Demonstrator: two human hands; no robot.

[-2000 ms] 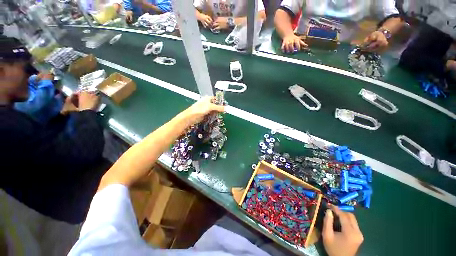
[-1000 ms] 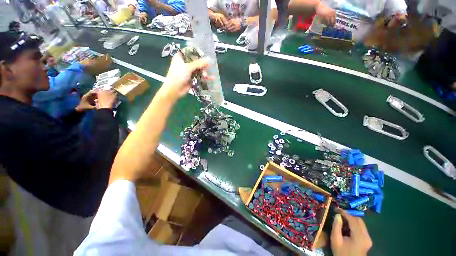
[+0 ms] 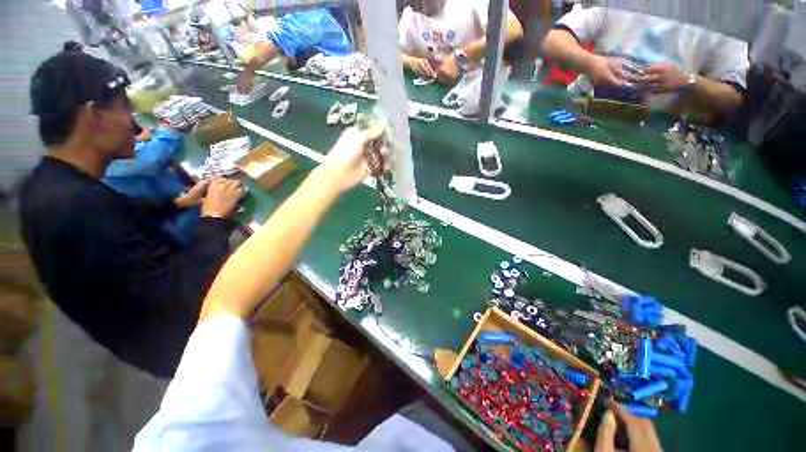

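My left hand [image 3: 355,154] is raised at the grey post, closed around a bunch of silvery-green circuit board subassemblies [image 3: 380,163]. The bunch hangs above the tangled subassembly pile [image 3: 398,252] on the green bench. My right hand [image 3: 626,431] is at the bottom edge, partly cut off, just right of the parts box; a small dark thing shows at its fingers, too unclear to name. The parts box [image 3: 539,330] holds small red-and-blue components [image 3: 508,397]. Blue cylinders [image 3: 665,362] lie heaped right of the box, with waiting subassemblies [image 3: 574,327] beside them.
A grey post [image 3: 389,97] rises by the pale rail [image 3: 495,237]. White housings [image 3: 629,221] lie on the line behind. A person in dark clothes [image 3: 115,238] works at left near a small carton [image 3: 267,165]. Other people work across the line. Brown cartons [image 3: 323,362] are below the bench.
The view has shifted, so the bench appears further right and lower. My left hand rose from the pile with the bunch and stays raised. My right hand remains beside the box.
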